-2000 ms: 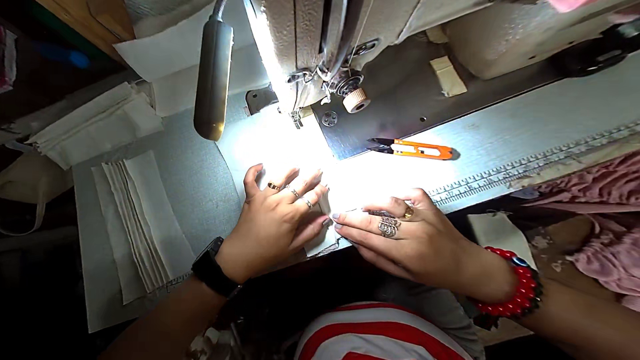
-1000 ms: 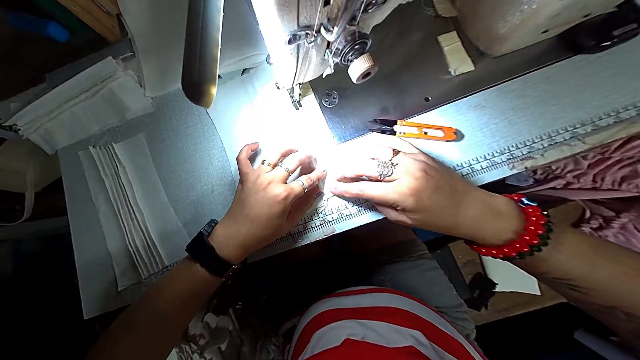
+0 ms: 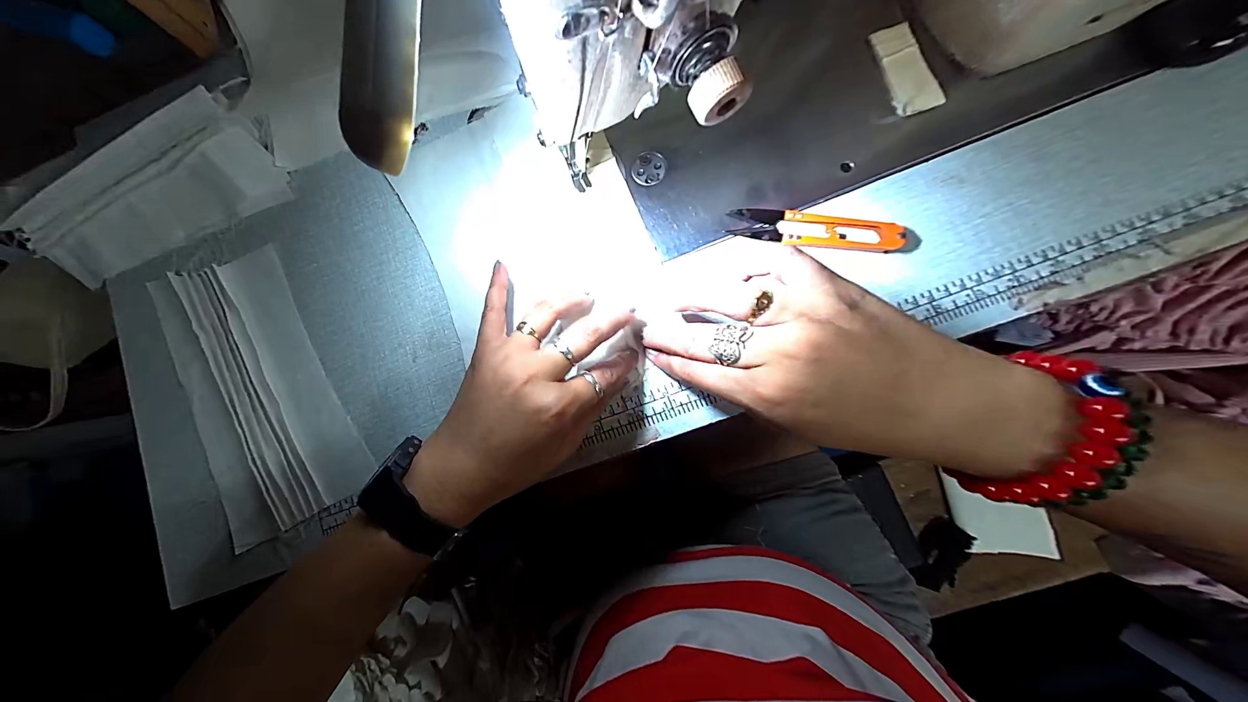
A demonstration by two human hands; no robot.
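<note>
White fabric (image 3: 604,341), washed out by the lamp's glare, lies below the presser foot (image 3: 579,175) of a sewing machine. My left hand (image 3: 536,390), wearing rings, rests on it with the thumb spread and the fingertips on the cloth. From the right, my right hand (image 3: 790,356) pinches the fabric's edge, its fingertips close to those of the left. Just above the right hand lies a pair of orange thread snips (image 3: 843,232). Glare hides the cloth's outline and the exact finger contact.
Pleated white fabric (image 3: 263,390) lies at the left of the table, and more white pieces (image 3: 156,185) are stacked behind it. A lamp (image 3: 380,88) hangs left of the machine head. A measuring tape strip (image 3: 1072,249) runs along the table's front edge. Pink cloth (image 3: 1170,312) is at the right.
The fabric piece that hung at the table's front edge between my hands two seconds ago no longer covers the measuring strip there. The hands stay close together. The view has shifted slightly.
</note>
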